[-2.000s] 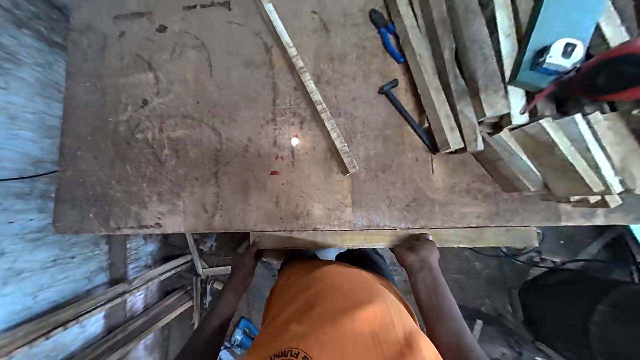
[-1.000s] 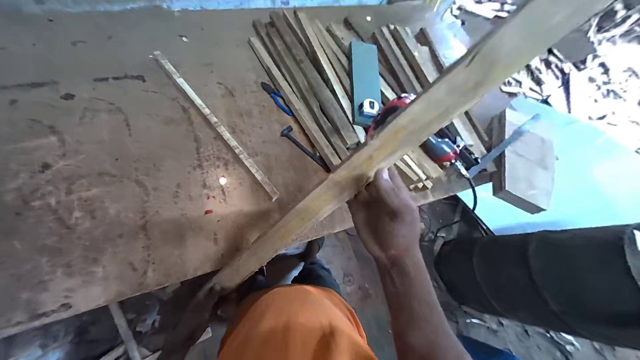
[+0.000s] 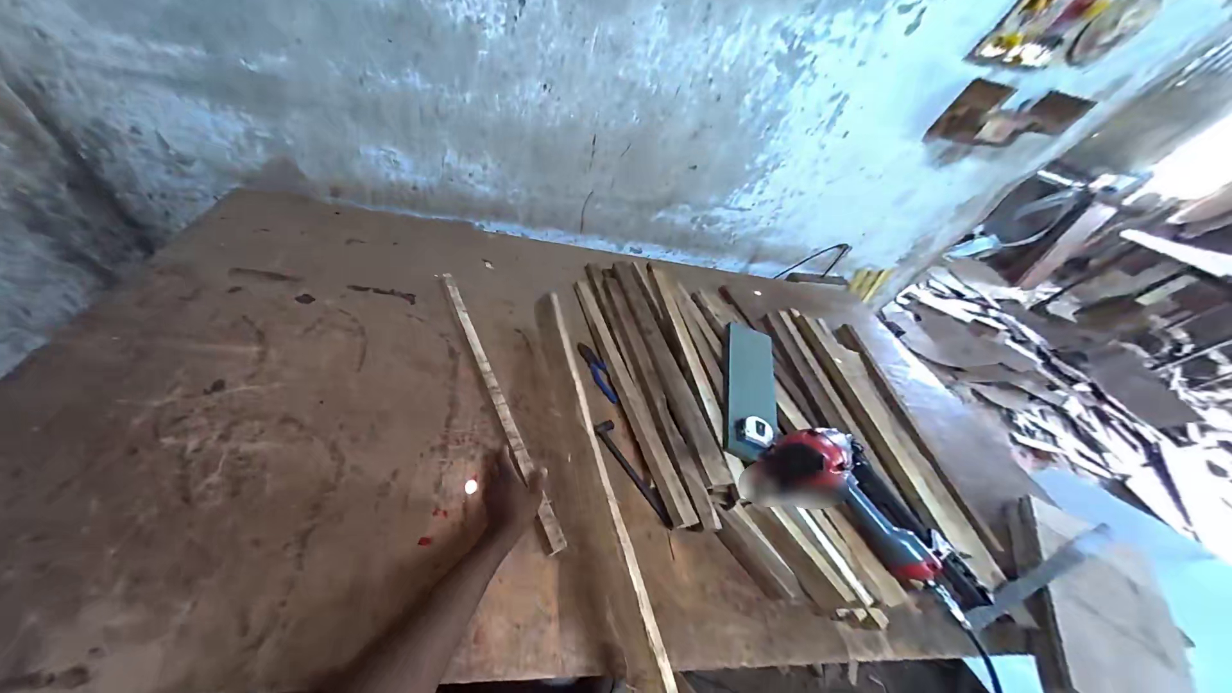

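My left hand (image 3: 510, 491) reaches over the table from the bottom, its fingers closed around the lower part of a thin wooden strip (image 3: 484, 371) with marks across it. To the right of that hand, a long wooden board (image 3: 604, 481) with a pale edge runs from mid-table past the near edge. My right hand is not visible. Beyond the board are blue-handled pliers (image 3: 599, 373) and a dark hammer (image 3: 630, 472). A tape measure (image 3: 755, 431) rests on a green-grey block (image 3: 751, 380) atop several wooden battens (image 3: 664, 385).
A red and dark angle grinder (image 3: 866, 510) with a cord lies over the battens on the right. The wooden tabletop (image 3: 241, 433) meets a worn blue-grey wall (image 3: 481, 125) at the back. A thick wood block (image 3: 1097, 597) is at the lower right, with scrap wood (image 3: 1039, 385) heaped beyond.
The board, earlier held in both hands, now lies along the table to the right of the thin strip. My left hand has moved onto the strip. The view has tilted up towards the wall.
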